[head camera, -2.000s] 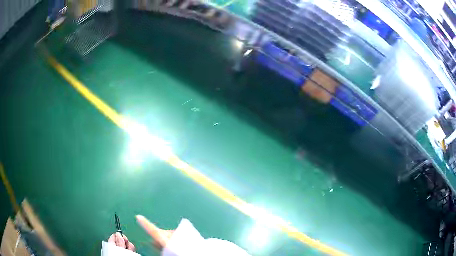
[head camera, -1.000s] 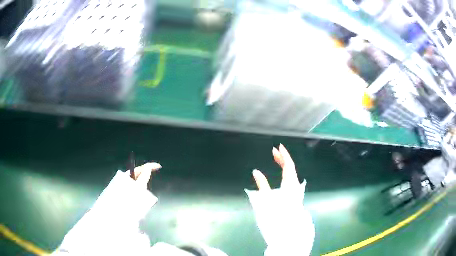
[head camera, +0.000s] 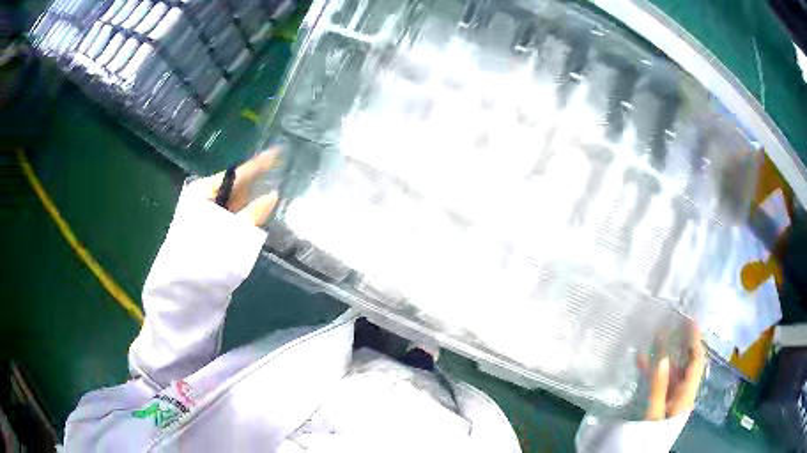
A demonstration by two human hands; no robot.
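Observation:
A wide, clear blister tray [head camera: 495, 186] glares white across the middle of the view; whether it is one tray or a nested stack I cannot tell. My left hand [head camera: 248, 188] grips its left end, with a slim black marker pen [head camera: 226, 187] also held among the fingers. My right hand [head camera: 674, 372] is at its lower right corner, fingers around the edge and partly seen through the clear plastic.
Filled blister trays [head camera: 150, 62] stand stacked at the upper left. An orange-yellow board [head camera: 758, 356] with white paper sheets [head camera: 748, 310] lies at the right. A curved white rail [head camera: 708, 66] runs behind. Green floor with a yellow line [head camera: 80, 248] is at the left.
The view has swung from the floor and bench edge to the bench top. Both hands, earlier raised apart with no tray between them, now hold the clear tray at its two ends.

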